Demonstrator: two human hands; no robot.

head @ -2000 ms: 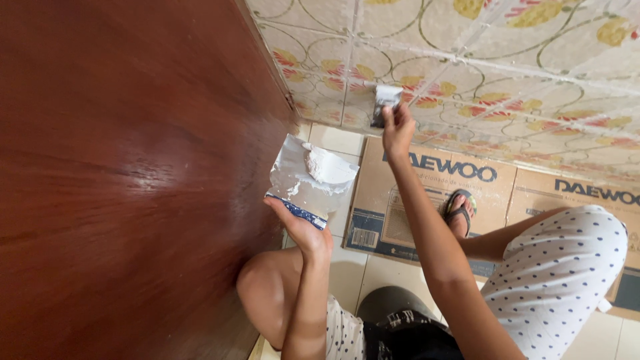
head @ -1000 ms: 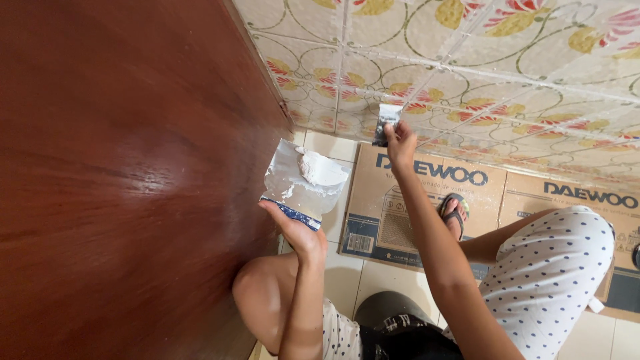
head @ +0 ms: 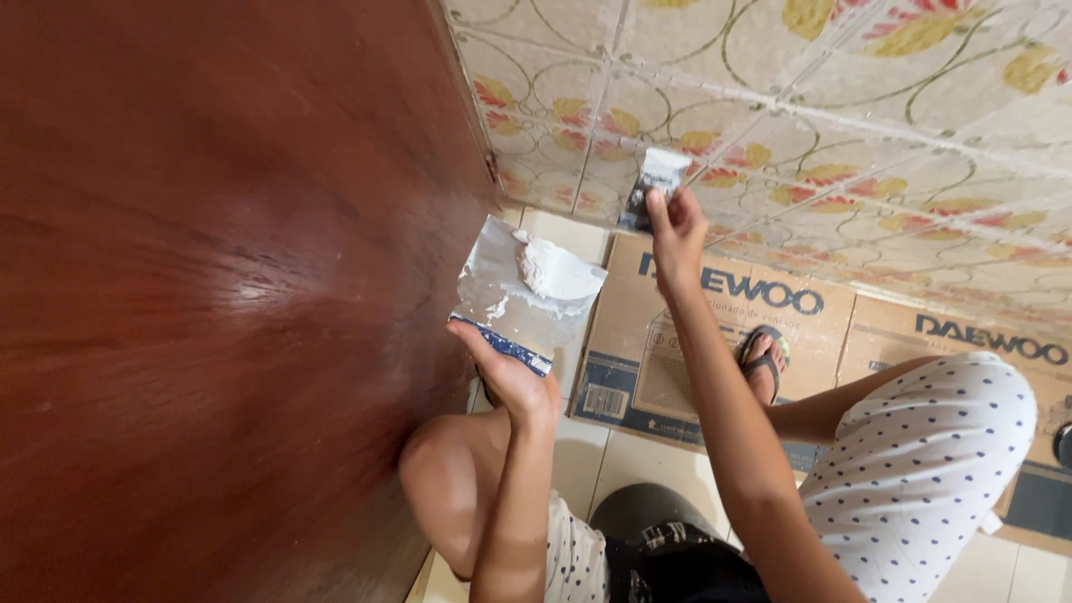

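Observation:
My left hand (head: 512,377) grips the blue handle of a wide metal filling blade (head: 502,289), its flat face turned up. A mound of white paste (head: 553,266) lies on the far right part of that blade, with thinner smears around it. In my right hand (head: 680,230) is a small putty knife (head: 657,180), dark at the grip, with white paste along its far end. That end is at the flower-patterned wall tiles (head: 703,109), near a grout line; whether it touches them I cannot tell.
A reddish-brown wooden door or panel (head: 251,251) rises close on the left. Flattened cardboard (head: 620,352) with Daewoo printing covers part of the pale tiled floor (head: 578,469), under my sandalled foot (head: 764,364). Below me is a dark rounded object (head: 645,507), perhaps a seat or bucket.

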